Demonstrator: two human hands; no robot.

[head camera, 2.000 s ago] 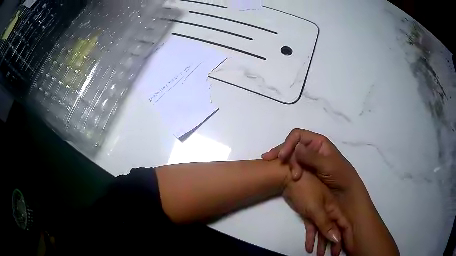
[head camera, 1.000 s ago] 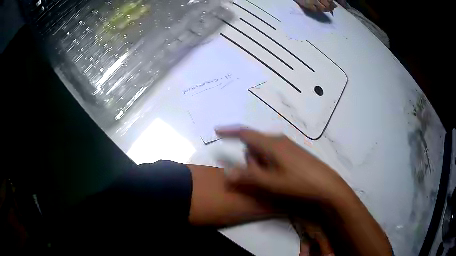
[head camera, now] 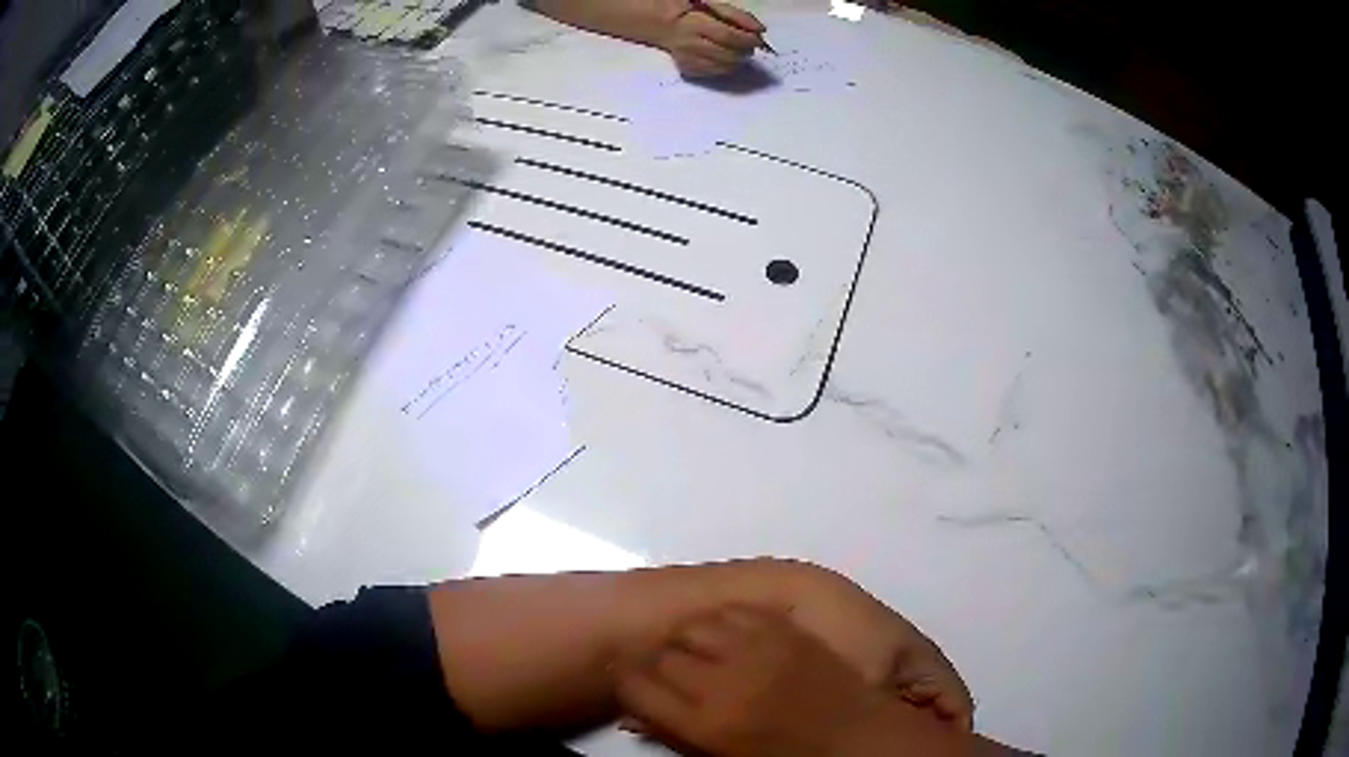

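Note:
My left arm, in a dark sleeve, lies across the near table edge. My left hand (head camera: 905, 651) bends down at its right end, its fingers mostly hidden. My right hand (head camera: 747, 673) comes from the lower right and lies across my left forearm and wrist; it is blurred and its grip is unclear. No tool shows in either hand. A pale lilac written sheet (head camera: 481, 429) with a slanted line of small marks lies beyond my left arm, untouched, its near corner slightly raised.
Clear ridged plastic trays (head camera: 237, 281) are stacked at the left. Across the marble-look table (head camera: 1021, 311), another person's hand (head camera: 716, 42) holds a pen (head camera: 732, 22) over a second written sheet (head camera: 821, 67). Small light pieces (head camera: 388, 18) lie at the far left.
My right hand has moved from above the written sheet down onto my left forearm. The view has shifted, and the other person's writing hand shows more fully, with the pen.

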